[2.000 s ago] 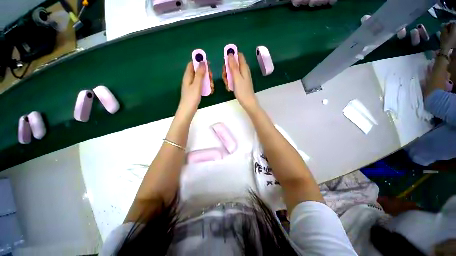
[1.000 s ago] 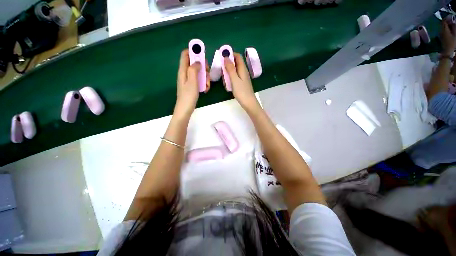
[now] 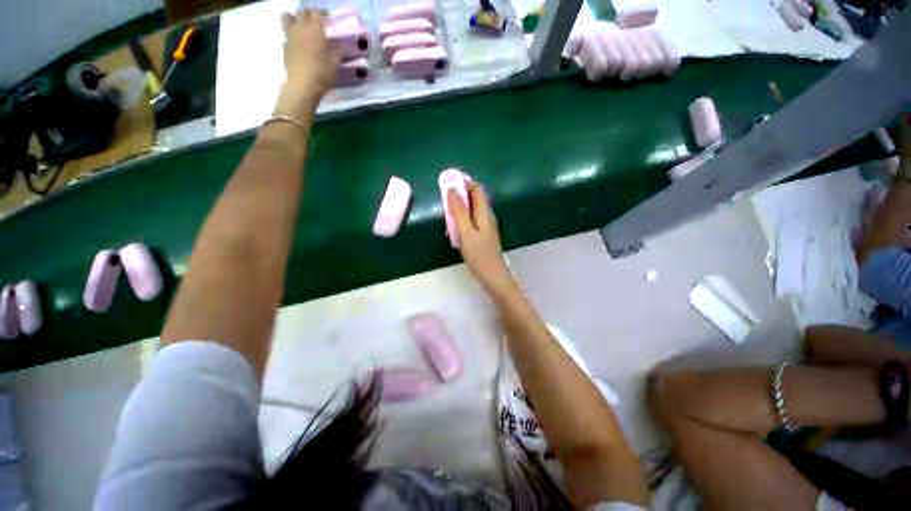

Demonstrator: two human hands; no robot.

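My left hand (image 3: 312,50) reaches across the belt to pink units (image 3: 413,42) lying in a clear tray (image 3: 461,55). Its fingers are beside or on the left units; whether it grips one cannot be told. My right hand (image 3: 477,235) is closed on an upright pink device (image 3: 452,184) over the green belt (image 3: 340,150). One loose pink unit (image 3: 393,207) lies tilted on the belt between my arms. Two more units (image 3: 436,346) lie on the white worktop near my body. No dark spot shows on the device in my right hand.
Two pairs of pink units (image 3: 124,276) lie on the belt at left. A row of units (image 3: 626,53) stands beyond it. A grey post (image 3: 739,140) crosses at right. Another person's arm (image 3: 779,394) is at lower right. Orange-handled tool (image 3: 184,43) at upper left.
My left hand has left the device it held and moved up to the tray. My right hand still holds a device, now lower in the view. The view shows more beyond the belt.
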